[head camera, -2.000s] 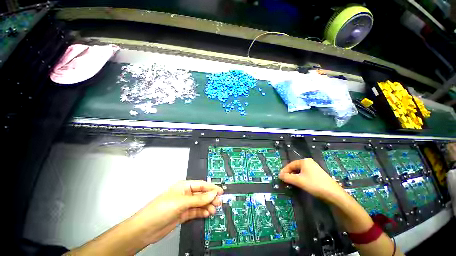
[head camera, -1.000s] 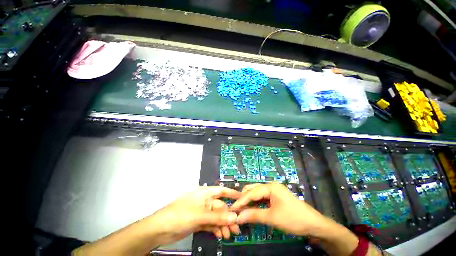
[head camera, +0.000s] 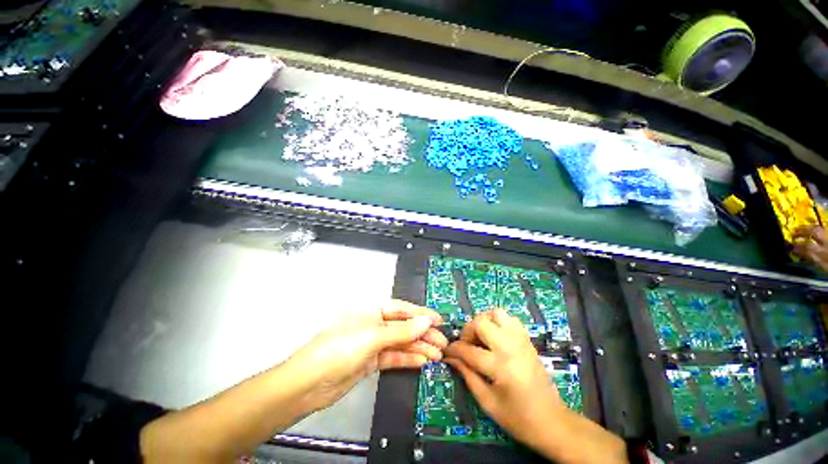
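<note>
Green printed circuit boards (head camera: 495, 294) lie in a black carrier frame (head camera: 398, 399) in front of me. My left hand (head camera: 390, 340) is over the frame's left side, fingertips pinched together; whether they hold a small part cannot be told. My right hand (head camera: 499, 367) is beside it over the lower boards, fingers bent and pointing down, fingertips close to the left ones. The hands cover part of the lower boards and the bar between the rows. Anything between the right fingertips is too small to tell.
Behind lie a pale component pile (head camera: 345, 136), a blue component pile (head camera: 472, 145), a plastic bag of blue components (head camera: 635, 177) and yellow components (head camera: 788, 204), with another person's hand (head camera: 811, 246) at them. A second loaded frame (head camera: 649, 362) is at right, a metal plate (head camera: 245, 317) at left.
The view has shifted, so things sit further right. My hands came together from apart, and my right hand has now turned downward over the lower boards. Another person's hand has appeared at the yellow components.
</note>
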